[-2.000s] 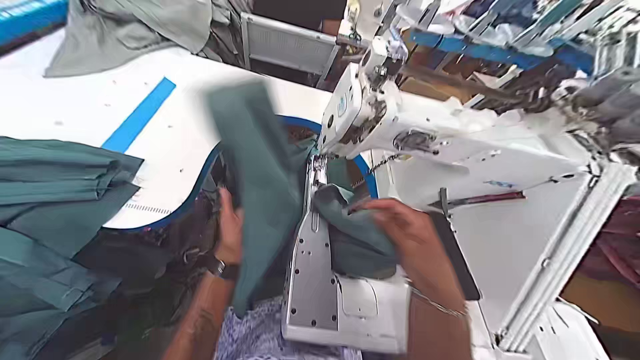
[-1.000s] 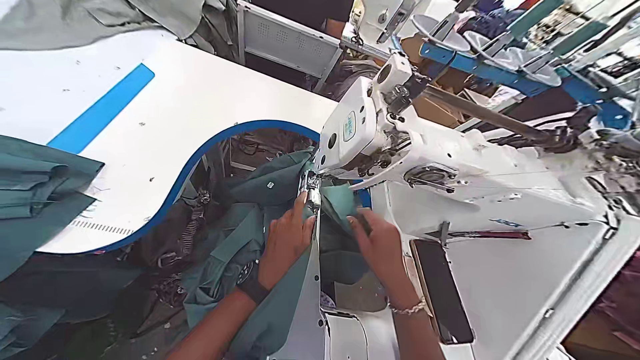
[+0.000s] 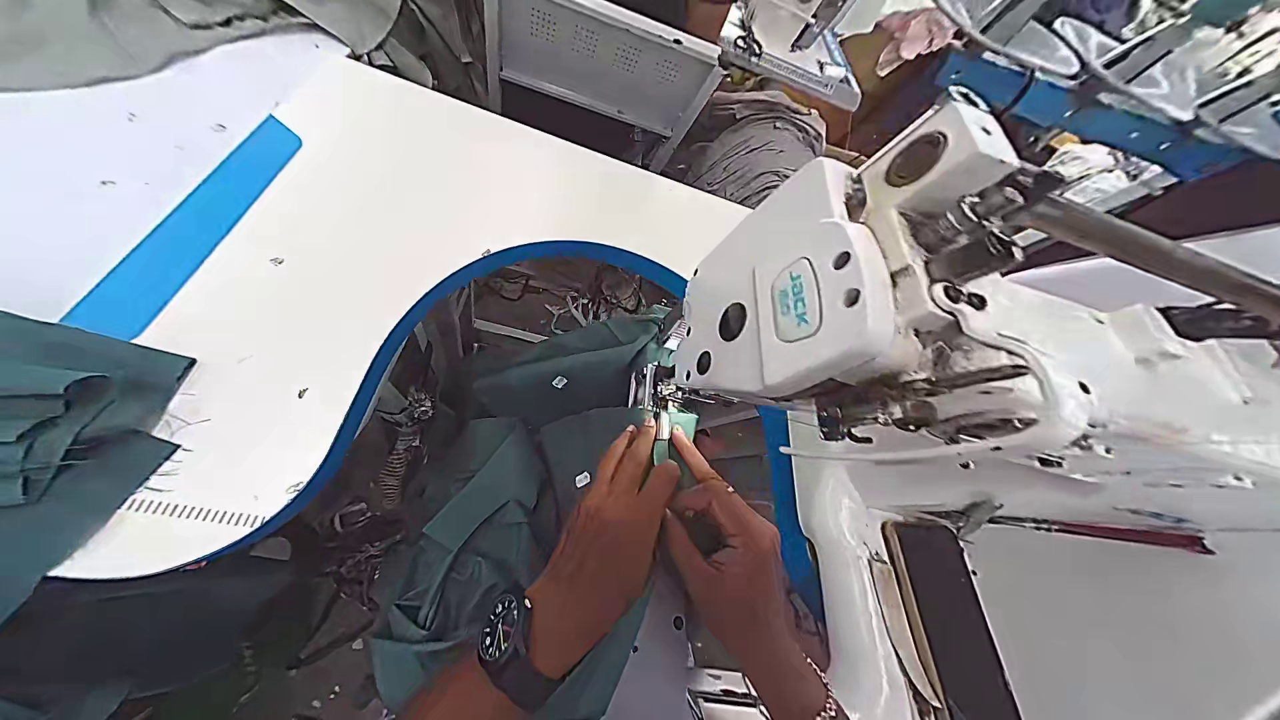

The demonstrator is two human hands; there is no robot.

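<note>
A white Jack industrial sewing machine (image 3: pixel 790 300) reaches in from the right, its presser foot (image 3: pixel 662 400) down near a dark green cloth (image 3: pixel 500 500). My left hand (image 3: pixel 615 520), with a black watch on the wrist, presses its fingertips on the cloth just in front of the foot. Close beside it, my right hand (image 3: pixel 730 550) has its index fingertip at the edge of the cloth and its other fingers curled; whether it pinches cloth is hidden. The green cloth hangs down to the left of the machine's narrow bed and bears small white stickers.
The white table (image 3: pixel 400 170) with a blue curved edge lies to the left, with folded dark green pieces (image 3: pixel 80 420) on it. A dark phone-like slab (image 3: pixel 945 610) and a red-handled tool (image 3: pixel 1130 535) rest on the machine's right side. Grey cloth (image 3: pixel 180 40) lies at the back left.
Two seconds ago my hands were apart, with a raised green piece between them; now both are together near the presser foot. Over the last second the right hand has closed in beside the left.
</note>
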